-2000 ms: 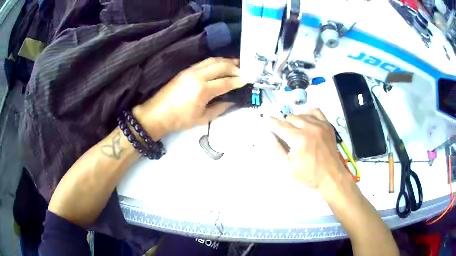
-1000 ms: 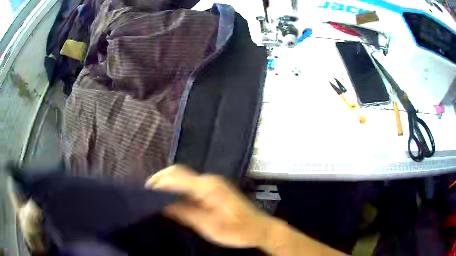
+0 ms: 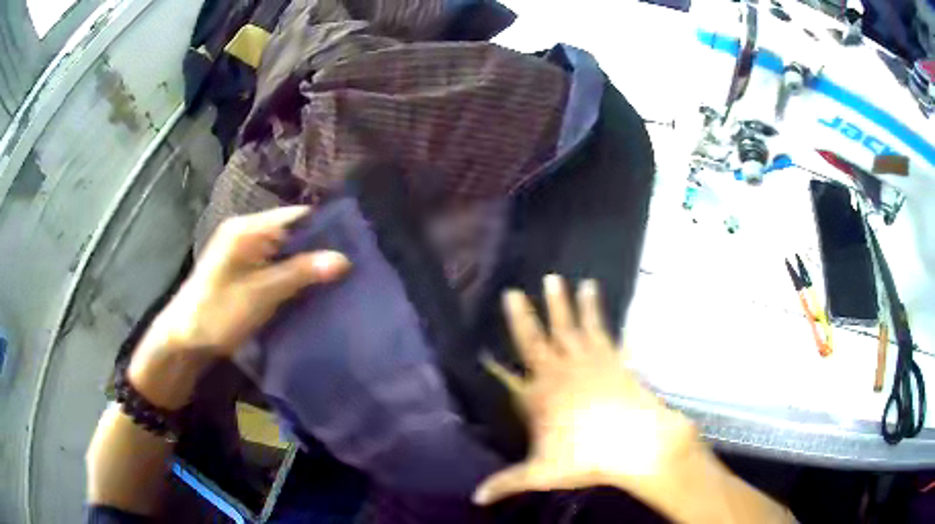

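A dark garment with brown-purple striped lining (image 3: 441, 107) lies over the left part of the white table. A blue-purple denim panel (image 3: 354, 348) with a black edge lies in front, lifted at its upper left. My left hand (image 3: 231, 297) grips that upper left edge between thumb and fingers. My right hand (image 3: 584, 409) lies spread, palm down, on the black facing (image 3: 584, 205) and the panel's right side, fingers apart. It is slightly blurred. The fabric under both hands is partly hidden.
The white Jack sewing machine (image 3: 820, 113) stands at the upper right. Orange-handled snips (image 3: 812, 307), a black phone (image 3: 846, 251), an orange-brown stick (image 3: 881, 357) and black shears (image 3: 902, 394) lie on the right. A crate edge (image 3: 220, 491) shows at the lower left beside a grey metal wall (image 3: 92, 205).
Both hands have left the needle area. The garment now lies left of the machine. Since one second ago, my left hand has risen with the panel and my right hand has spread over the fabric.
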